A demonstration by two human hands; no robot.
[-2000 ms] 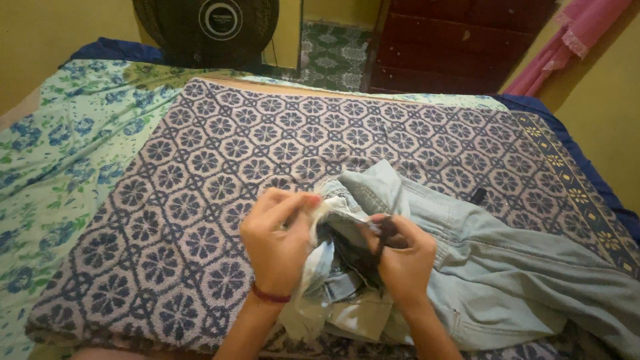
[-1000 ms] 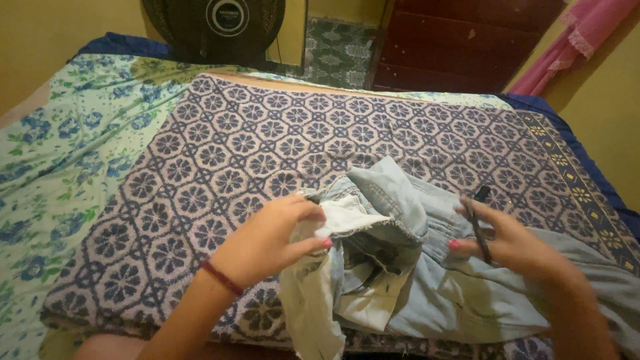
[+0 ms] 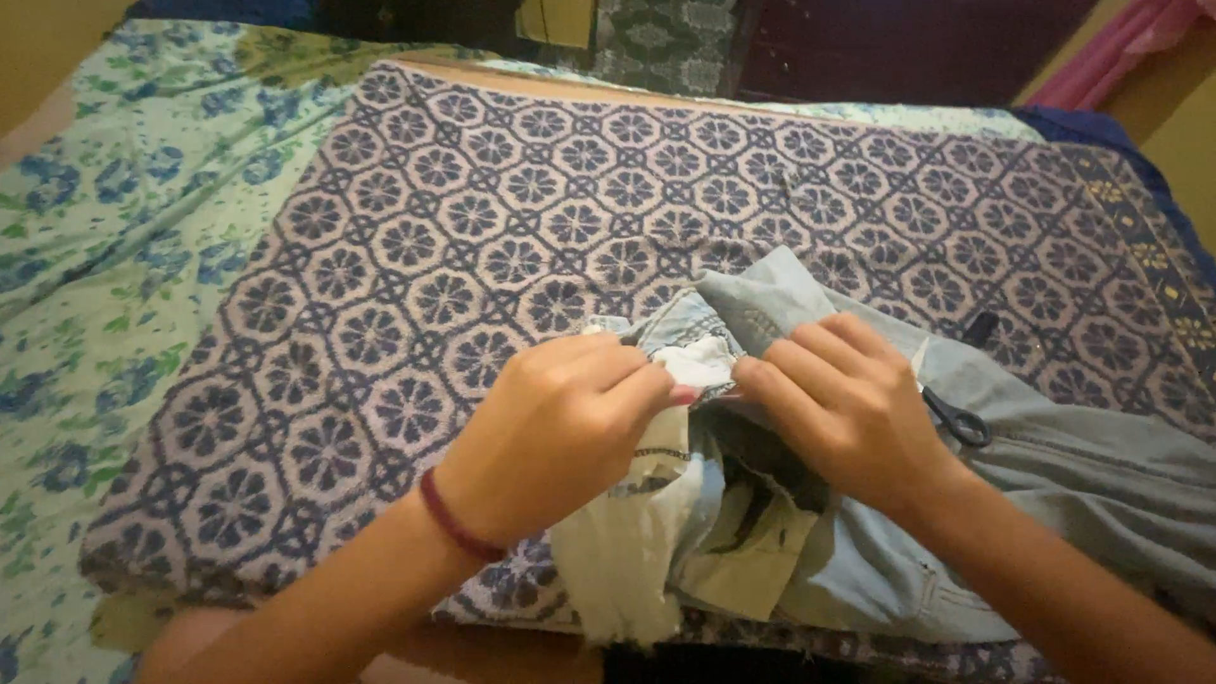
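Note:
Light blue denim jeans [image 3: 1035,475] lie bunched on a patterned blanket, with frayed cut edges and white pocket cloth [image 3: 617,560] showing. My left hand [image 3: 570,418], with a dark red band at the wrist, pinches the denim's edge between thumb and fingers. Close to its right, my right hand [image 3: 836,399] grips the same part of the denim, its fingers curled. Dark-handled scissors [image 3: 959,418] lie on the jeans just right of my right hand, partly hidden by it.
The folded blanket [image 3: 570,218] has a dark flower pattern and lies over a floral sheet [image 3: 123,247] on the bed. A small dark object [image 3: 979,329] rests beyond the jeans. A pink cloth [image 3: 1092,57] hangs at the upper right.
The scissors, on my right hand one second ago, now lie on the jeans. Both hands have come together and taken hold of the denim. The view has moved closer.

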